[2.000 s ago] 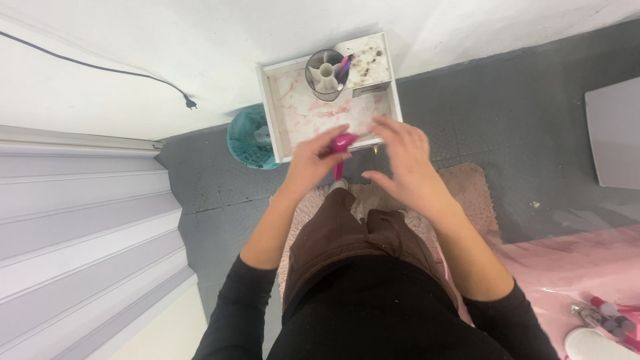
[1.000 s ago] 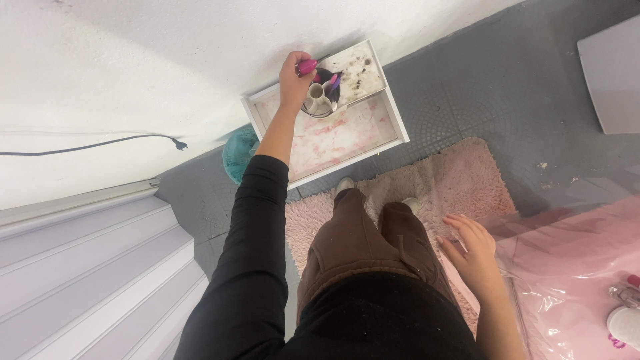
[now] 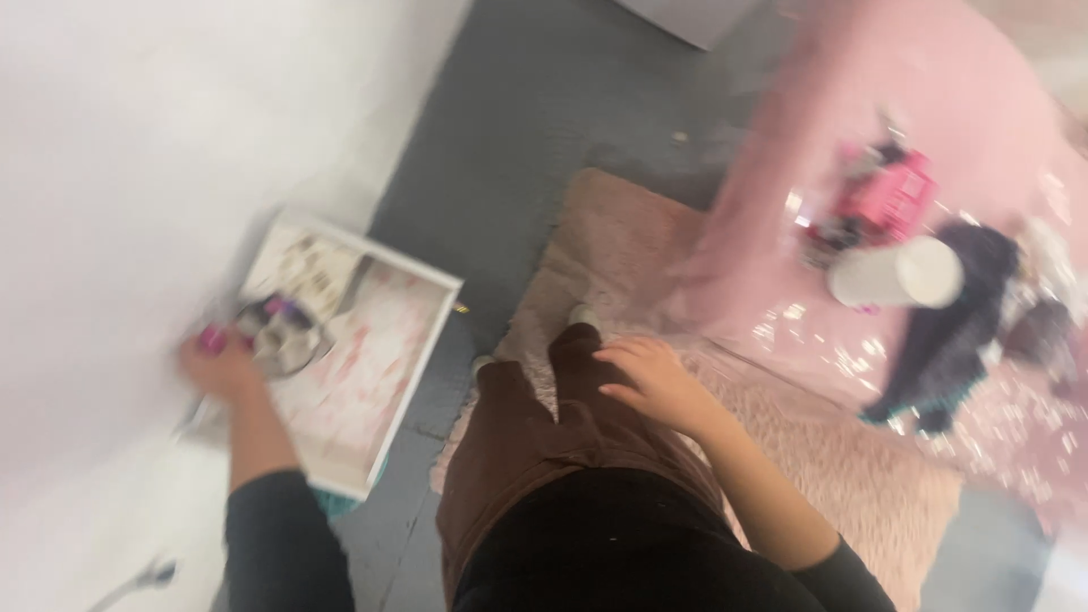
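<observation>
My left hand (image 3: 223, 365) is at the left, closed around a small magenta object (image 3: 213, 338) whose kind is blurred. It is beside a round divided holder (image 3: 285, 340) with purple and pink items in it. The holder stands in a white tray-like drawer unit (image 3: 416, 374) with reddish smears on its bottom and a dark-spotted panel (image 3: 297, 272) at one end. My right hand (image 3: 646, 378) hangs over my right thigh, fingers apart, holding nothing.
A pink table cover (image 3: 765, 314) under clear plastic lies at the right, bearing a white roll (image 3: 897, 274), a pink package (image 3: 901, 195) and a dark cloth (image 3: 943, 331). A pink fluffy rug (image 3: 816, 450) lies below. A teal bin (image 3: 340, 503) and a plug (image 3: 160, 573) are at lower left.
Both hands were together over the tray's near edge two seconds ago; then the left went to the holder with the magenta object, and the right dropped away. The view has swung strongly to the right.
</observation>
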